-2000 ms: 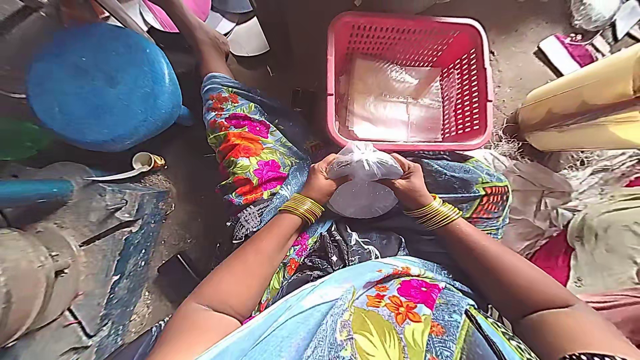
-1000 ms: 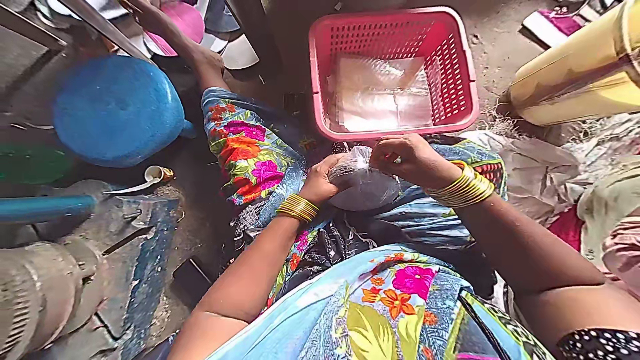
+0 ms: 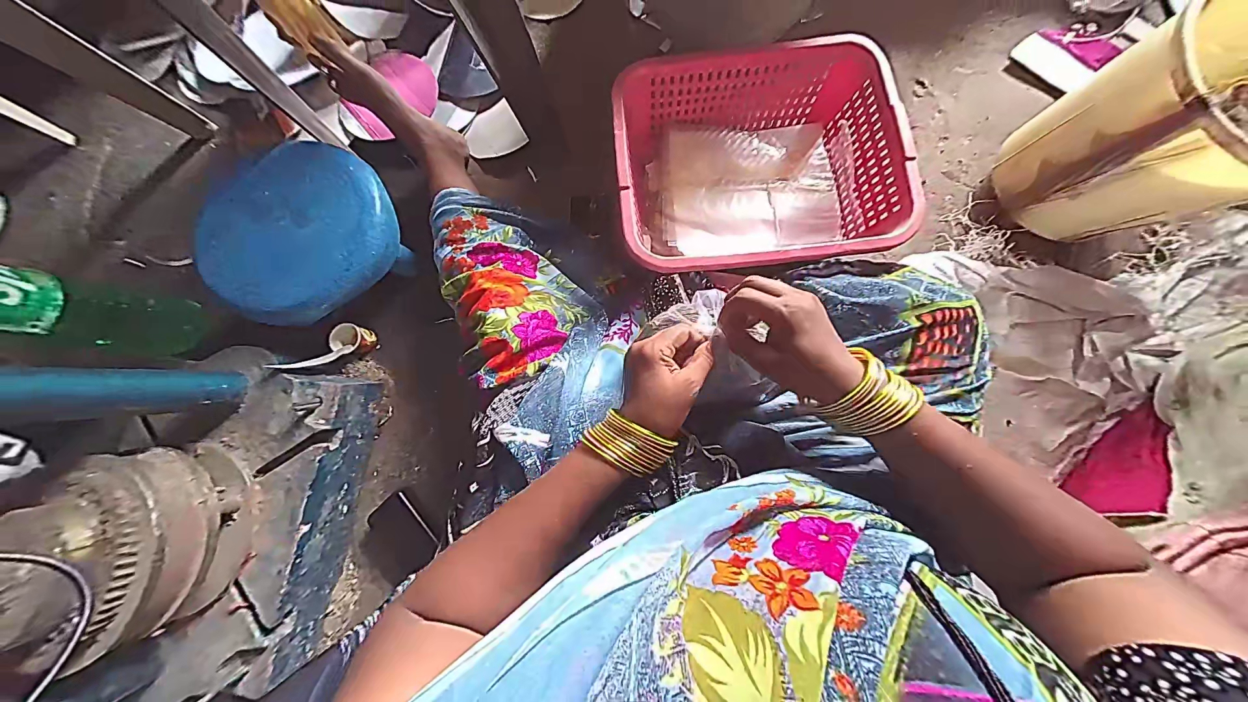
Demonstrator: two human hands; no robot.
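Observation:
Over my lap, my left hand (image 3: 669, 378) and my right hand (image 3: 783, 333) meet at the gathered top of a clear plastic bag (image 3: 738, 378). The fingertips of both hands pinch the plastic there. The lower part of the bag hangs below my right hand and is partly hidden; what it holds cannot be made out. Just beyond my hands stands a red plastic basket (image 3: 770, 261), with flat clear plastic bags (image 3: 751, 200) lying in it. Yellow bangles circle both my wrists.
A blue round container (image 3: 297, 234), a green bottle (image 3: 127, 317) and a paper cup (image 3: 351, 339) are at the left. Nearer stands a motor-like metal machine (image 3: 127, 546). On the right are a yellow cylindrical container (image 3: 1111, 136) and crumpled sheets (image 3: 1063, 331).
Both hands have shifted on the bag; my right hand has come back beside my left after being raised apart from it one second ago. The view has moved somewhat.

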